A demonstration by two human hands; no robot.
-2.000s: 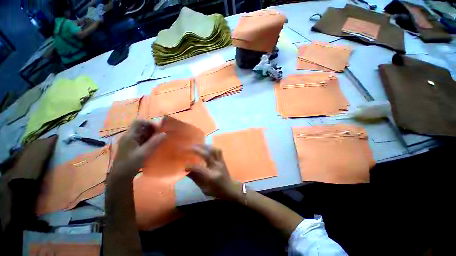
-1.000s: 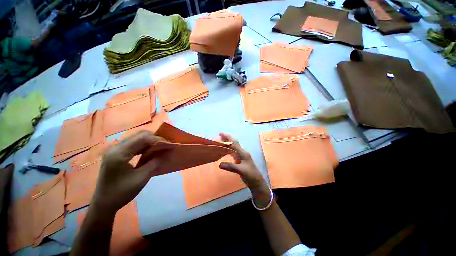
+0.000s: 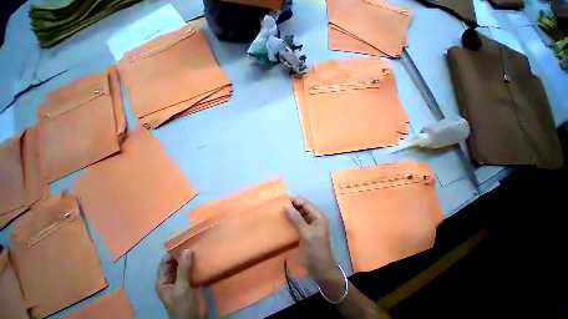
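Observation:
An orange pocket panel [image 3: 243, 233], folded over on itself, is held just above or on another flat orange panel [image 3: 249, 290] near the table's front edge. A narrow strip shows along its upper rim. My left hand [image 3: 177, 283] grips its lower left end, thumb on top. My right hand [image 3: 311, 233] grips its right end with thumb and fingers. A bracelet is on my right wrist. The undersides of the panel and some fingers are hidden. Thin dark threads hang beside my right hand.
Zippered panel stacks lie left [image 3: 78, 128], back left [image 3: 174, 75] and right [image 3: 355, 112]; another zippered panel [image 3: 389, 215] is front right. A glue bottle [image 3: 442, 134] lies across the steel ruler [image 3: 423, 87]. A brown bag body [image 3: 507, 103] is far right. A crumpled rag [image 3: 274, 47] touches a dark object [image 3: 233, 22].
The held panel has come down from a raised, partly open fold to lie flatter over the lower panel. Both hands moved with it to its ends. The view has moved closer to the table.

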